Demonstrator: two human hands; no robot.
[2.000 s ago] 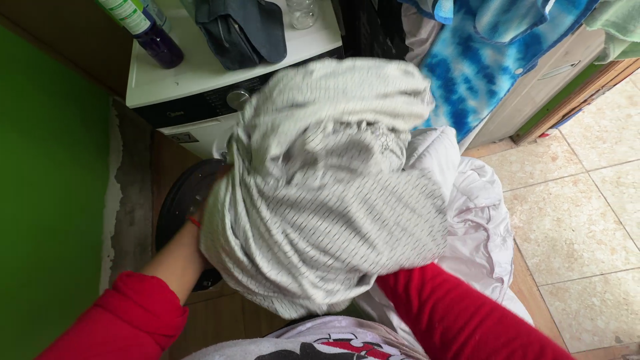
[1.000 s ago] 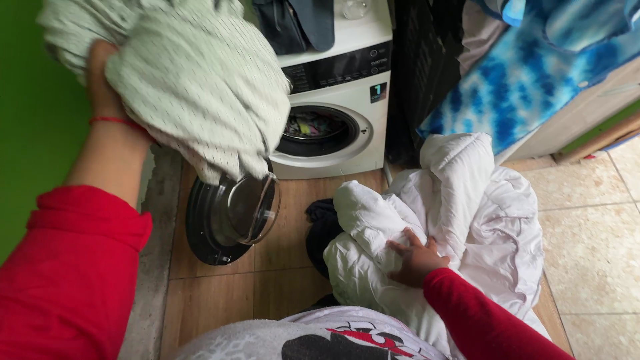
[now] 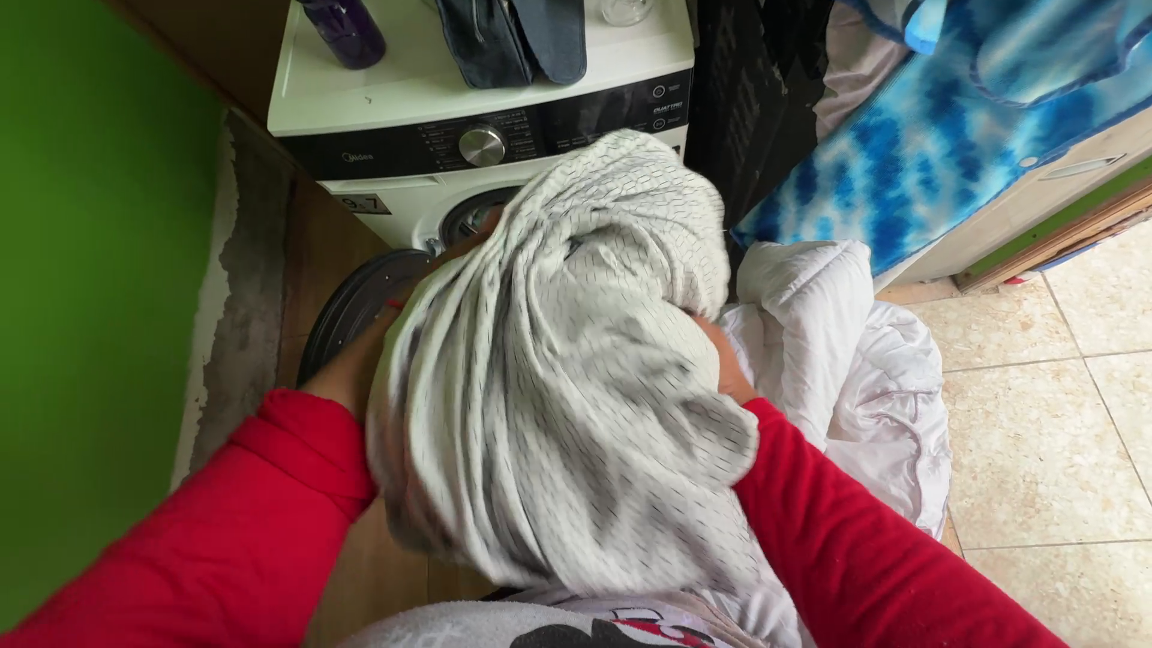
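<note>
A bundled white cloth with short dark dashes (image 3: 576, 360) fills the middle of the view, held between both hands. My left hand (image 3: 463, 243) grips its far left side, and the cloth covers most of the fingers. At its right side, my right hand (image 3: 720, 360) presses into the folds, fingers hidden. Just beyond the bundle stands a white front-loading washing machine (image 3: 378, 202) by Midea; its round door (image 3: 346, 310) hangs open on the left, and the bundle hides most of the drum opening.
White puffy bedding (image 3: 855, 387) lies on the floor to the right. A purple bottle (image 3: 349, 31), a dark cloth item (image 3: 513, 45) and a clear glass container (image 3: 627, 9) stand or lie on the machine. Blue tie-dye fabric (image 3: 864, 171) hangs at right; a green wall (image 3: 99, 270) bounds the left.
The patterned bundle has moved from the upper left to the centre, before the machine. My right hand has left the white bedding and now holds the bundle too.
</note>
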